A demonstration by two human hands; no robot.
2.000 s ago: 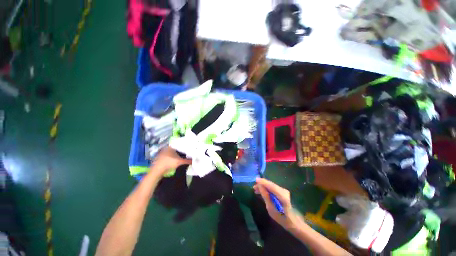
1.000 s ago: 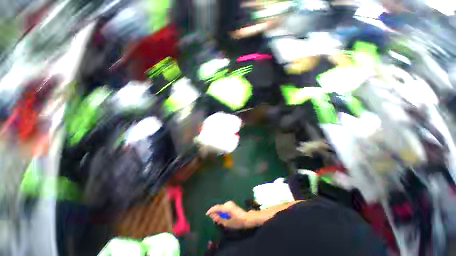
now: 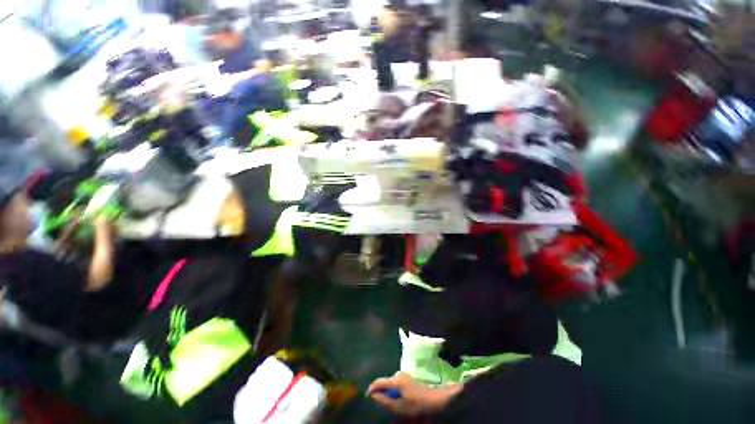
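Note:
The frame is blurred. My right hand [image 3: 406,393] is near the bottom centre, closed on a short blue pen [image 3: 387,392]. Its forearm runs right into a black sleeve. A floppy bundle of black fabric [image 3: 488,306] with pale-green parts lies just beyond the forearm, at the lower right of centre; I cannot tell what holds it up. My left hand is not in view.
A sewing machine [image 3: 389,157] stands on a white table ahead, with striped black panels to its left. Black and neon-green pieces [image 3: 207,352] lie lower left. A person's arm [image 3: 101,252] shows at far left. A red basket [image 3: 592,257] stands right, beside green floor.
The view has turned from the blue basket to the machine tables. My left hand, on the bundle two seconds ago, has left the picture. My right hand still holds the pen.

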